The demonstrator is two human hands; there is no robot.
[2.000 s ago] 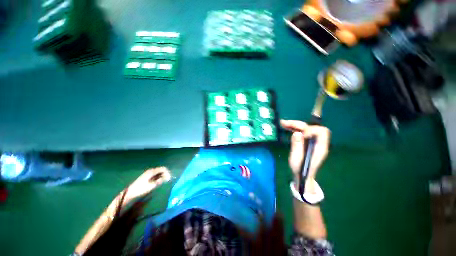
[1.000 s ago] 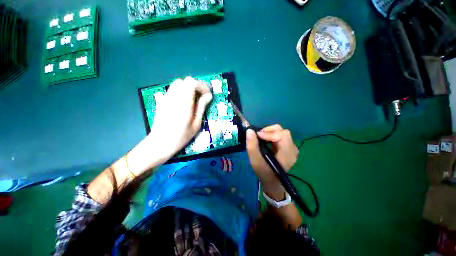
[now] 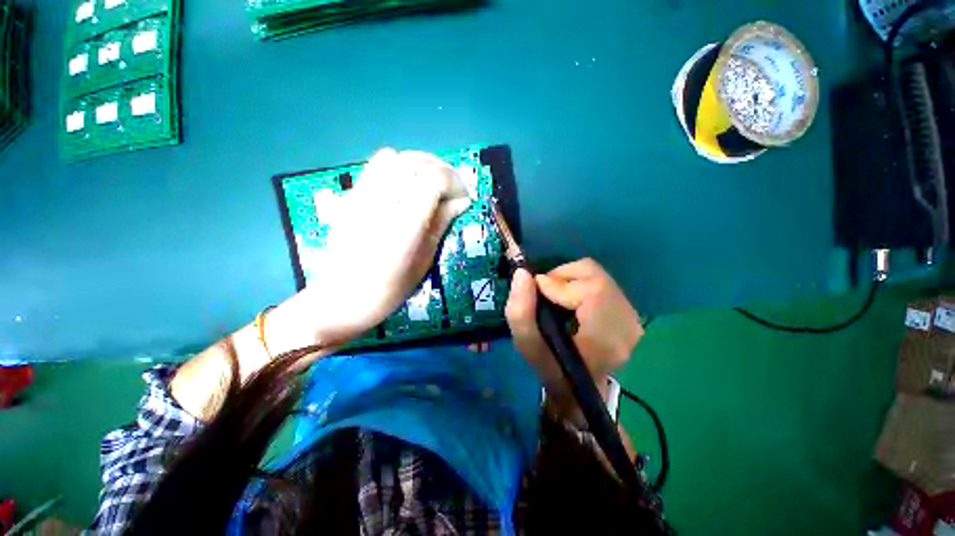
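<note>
A green PCB panel with white rectangles (image 3: 484,292) lies in a black tray (image 3: 503,168) at the mat's near edge. My left hand (image 3: 385,236) lies over the panel's left and middle, hiding much of it. Its fingertips are together near the upper right unit; whether they hold solder wire I cannot tell. My right hand (image 3: 576,319) grips a black soldering iron (image 3: 571,366) just right of the tray. The iron's metal tip points up and left to the panel's right edge, close to my left fingertips. Whether it touches the board is too small to tell.
Panels with white labels (image 3: 126,79) lie at far left, beside a dark green stack (image 3: 13,73). Another panel stack (image 3: 356,13) is cut off at the top. A yellow-and-black round pot (image 3: 712,105) stands right. A black station (image 3: 890,157) with a cord is at far right, boxes (image 3: 927,345) below.
Since two seconds ago, my left hand has come from the lap side onto the panel, and the iron has moved from the round pot to the panel. Over the last second, the fingertips and tip shifted slightly upward.
</note>
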